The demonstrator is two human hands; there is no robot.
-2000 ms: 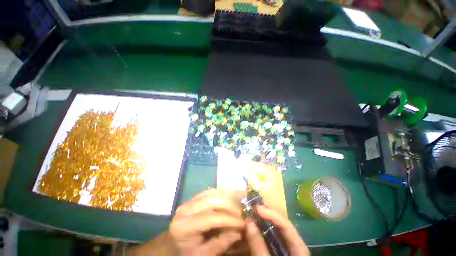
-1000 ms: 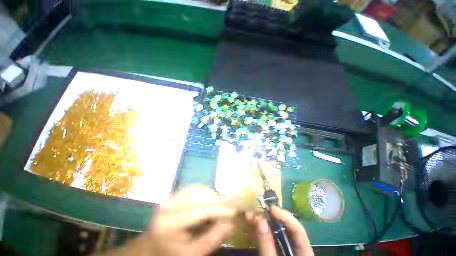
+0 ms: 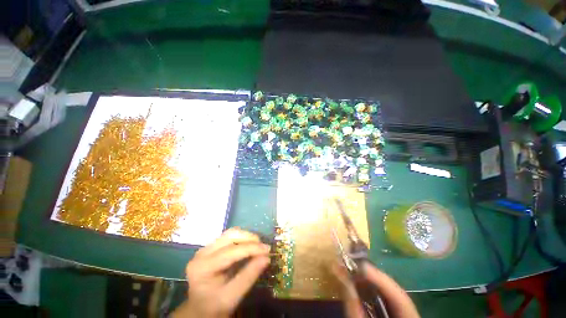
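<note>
My right hand (image 3: 386,292) holds the black soldering iron (image 3: 359,254), its silver tip and thin guide tube pointing up and left over the tan plate (image 3: 323,217). My left hand (image 3: 226,270) is at the plate's left edge, fingertips pinched together beside a row of tiny green and gold pieces (image 3: 283,261). Whether a small part is between the fingertips is too blurred to tell. A heap of thin gold slivers (image 3: 133,180) lies on the white tray (image 3: 205,149) at the left. Small green, white and gold assemblies (image 3: 313,133) are piled behind the plate.
A yellow-green tub (image 3: 400,231) with silvery fill stands right of the plate. A short white stick (image 3: 431,170) lies behind it. The dark solder feeder (image 3: 499,168) with cables and a green reel (image 3: 527,105) stands at the right. A black panel (image 3: 360,68) lies behind the pile.
My left hand has moved left and down from the plate's middle to its left edge, uncovering the row of pieces. The iron has moved slightly right in the picture. The view has also shifted.
</note>
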